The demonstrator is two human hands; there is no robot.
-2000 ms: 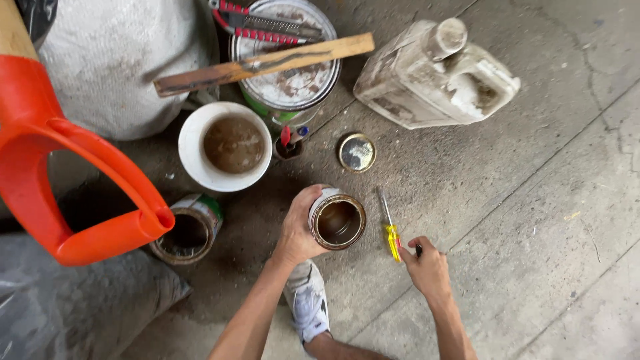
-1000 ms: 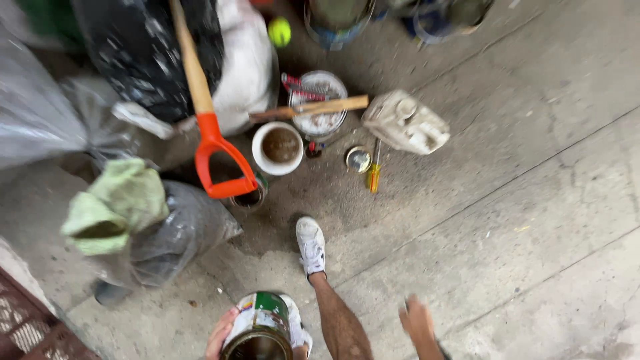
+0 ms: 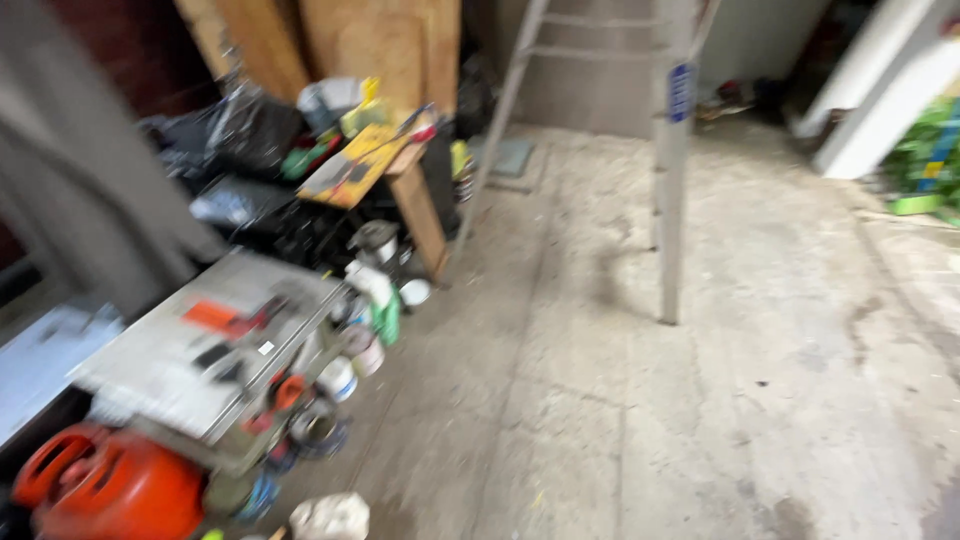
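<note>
Neither of my hands is in the frame, and the metal can seen earlier is also out of sight. Blur covers much of the view. At the bottom edge is the top of the dirty white plastic jug. Left of it stands an orange gas cylinder. A grey flat-topped surface holds an orange object and several dark items too blurred to name. Along its right side, cans and tubs stand on the floor, among them a white tub.
An aluminium stepladder stands on the concrete floor. Behind the cans are a yellow board, black plastic bags and wooden panels. A white post rises at the upper right.
The view has swung away from the jug and bucket area toward the ladder. Both hands have left the frame; one second ago my left hand held the metal can.
</note>
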